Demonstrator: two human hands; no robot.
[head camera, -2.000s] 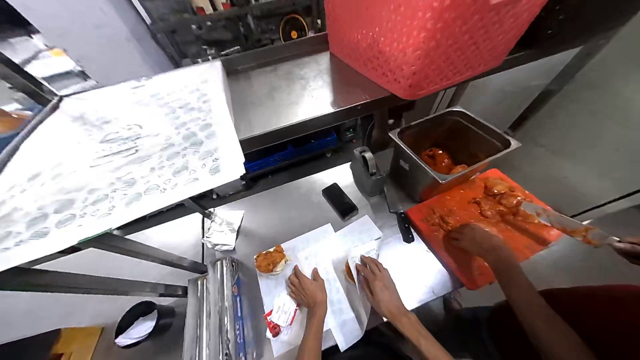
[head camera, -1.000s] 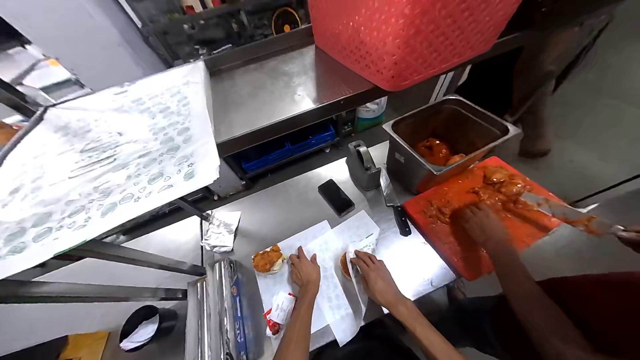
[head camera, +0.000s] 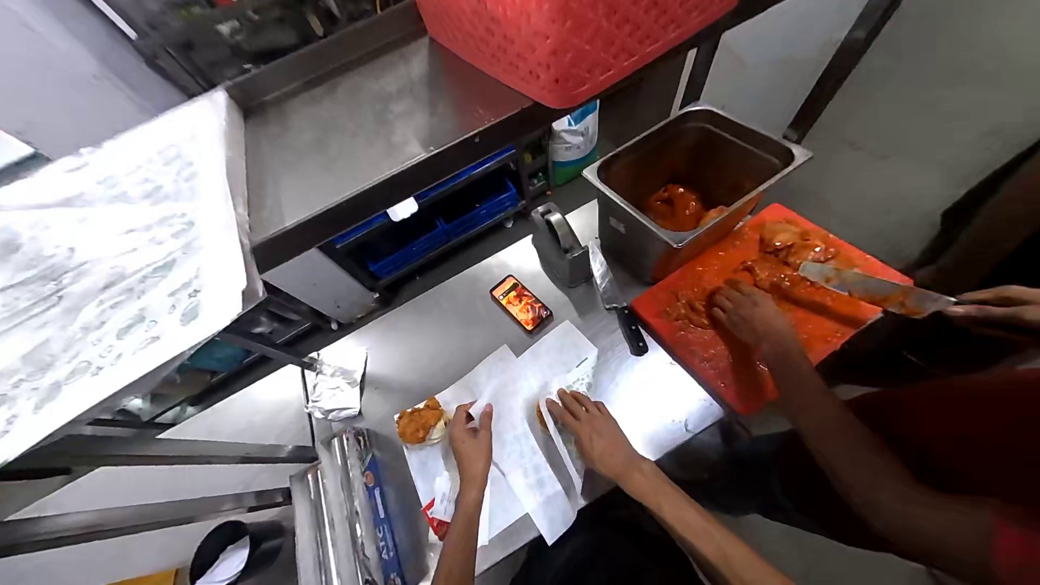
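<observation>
Sheets of white wrapping paper (head camera: 520, 414) lie on the steel table. My left hand (head camera: 473, 443) pinches an edge of a sheet between thumb and fingers, just right of a fried, breaded piece with a pale filling (head camera: 421, 421). My right hand (head camera: 591, 431) presses a folded paper over a second food item (head camera: 543, 413), mostly hidden under paper and fingers. White and red packets (head camera: 439, 508) rest below the left piece. A phone (head camera: 521, 303) with its screen lit lies above the papers.
A co-worker's hands hold a knife (head camera: 877, 288) and marinated meat on a red cutting board (head camera: 731, 366). A steel pan (head camera: 617, 219), another knife (head camera: 630, 325), foil and wrap rolls (head camera: 349, 504), crumpled foil (head camera: 335, 388) and a red basket (head camera: 561, 41) surround the work.
My left hand has taken hold of a paper edge; it lay with fingers spread on the papers before. The phone's screen, dark before, is lit.
</observation>
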